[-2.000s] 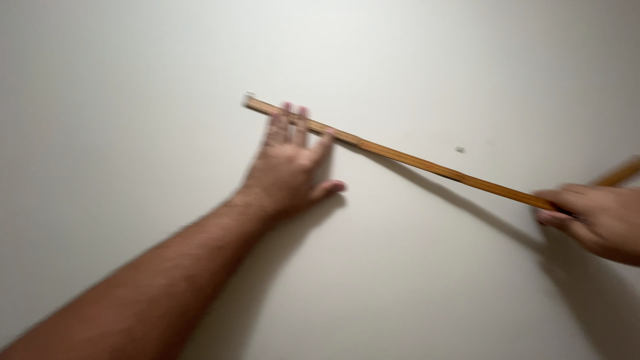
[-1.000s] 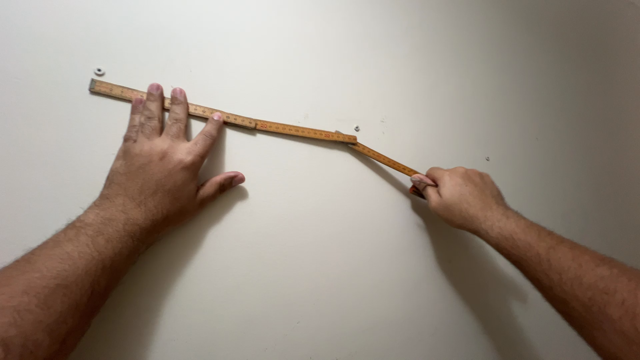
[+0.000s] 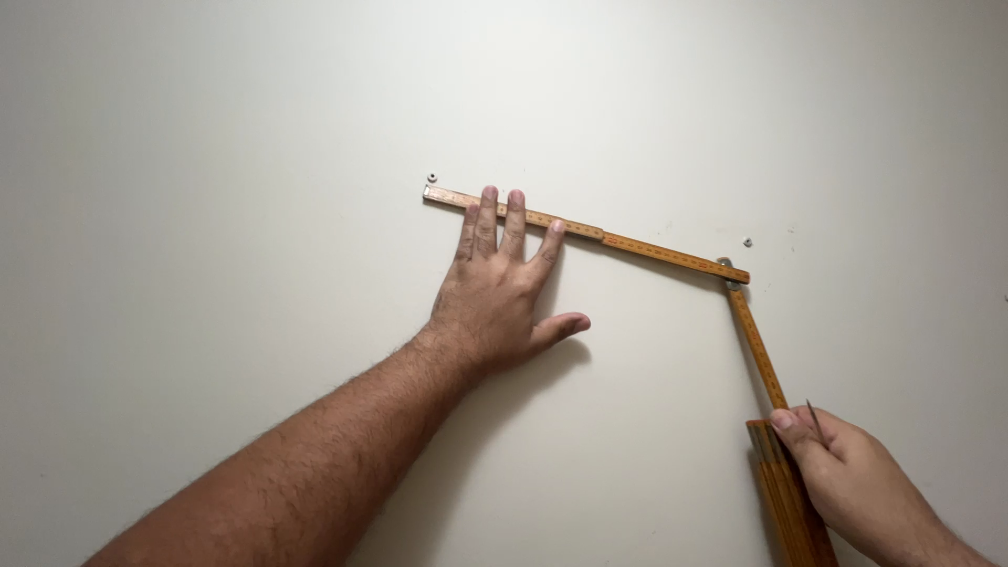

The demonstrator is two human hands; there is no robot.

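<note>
A wooden folding rule (image 3: 657, 253) lies against a pale flat surface, its metal-tipped end at upper left and a bend at a metal hinge on the right. My left hand (image 3: 504, 283) presses the first sections with spread fingertips, thumb off to the side. Below the hinge, my right hand (image 3: 846, 465) grips the section that slopes downward, beside the rule's still folded stack (image 3: 791, 504). A thin pointed metal thing (image 3: 814, 421) sticks up between the right hand's fingers; the rest of it is hidden.
A small round fitting (image 3: 432, 178) sits in the pale surface (image 3: 236, 197) just above the rule's tip. Another small fitting (image 3: 747, 242) is above and right of the hinge. Faint marks and a dark speck appear farther right.
The rule's hinge has bent more sharply, and my right hand has moved down with the folded part, which now shows. My left hand stays on the rule's first sections. The view has shifted.
</note>
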